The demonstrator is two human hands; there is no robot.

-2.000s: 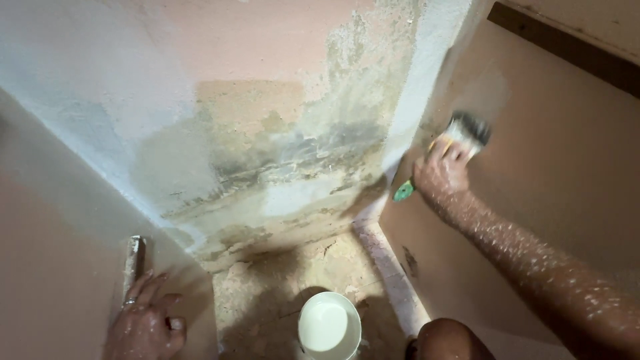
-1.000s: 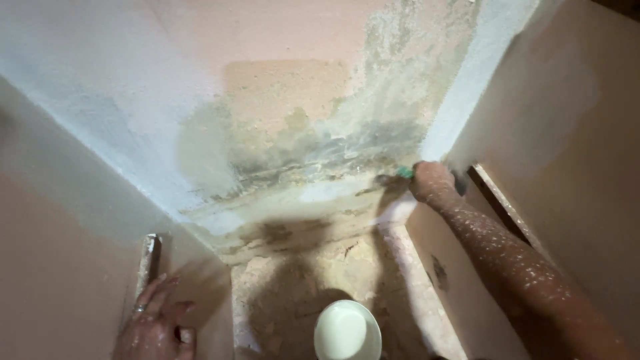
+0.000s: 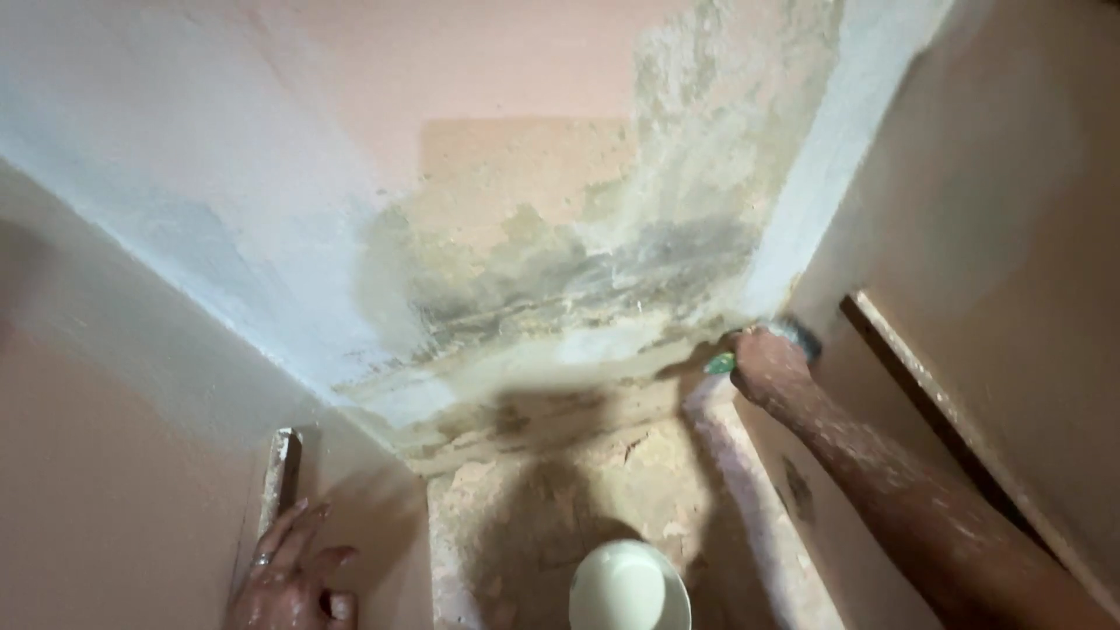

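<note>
My right hand [image 3: 772, 363] is closed around the handle of a wide paintbrush [image 3: 794, 337]. The green tip of the handle sticks out on the left, and the dark bristles lie against the right wall near the corner. White spatters cover the hand and forearm. At the lower left, my left hand [image 3: 293, 577] has its fingers spread and a ring on one of them. It is beside a narrow wooden batten [image 3: 278, 477] on the left wall and holds nothing. A white container of pale liquid [image 3: 628, 586] stands at the bottom centre.
The back wall [image 3: 525, 175] has peeling, stained patches and pale painted strips along its corners. A second batten [image 3: 954, 420] slopes along the right wall beside my right forearm. Below the back wall is a rough, patchy surface [image 3: 647, 472], with a whitish strip [image 3: 752, 499] along its right edge.
My right hand with the brush was higher on the right wall two seconds ago and has come down to the corner. The left hand remains beside the left batten. The view has shifted.
</note>
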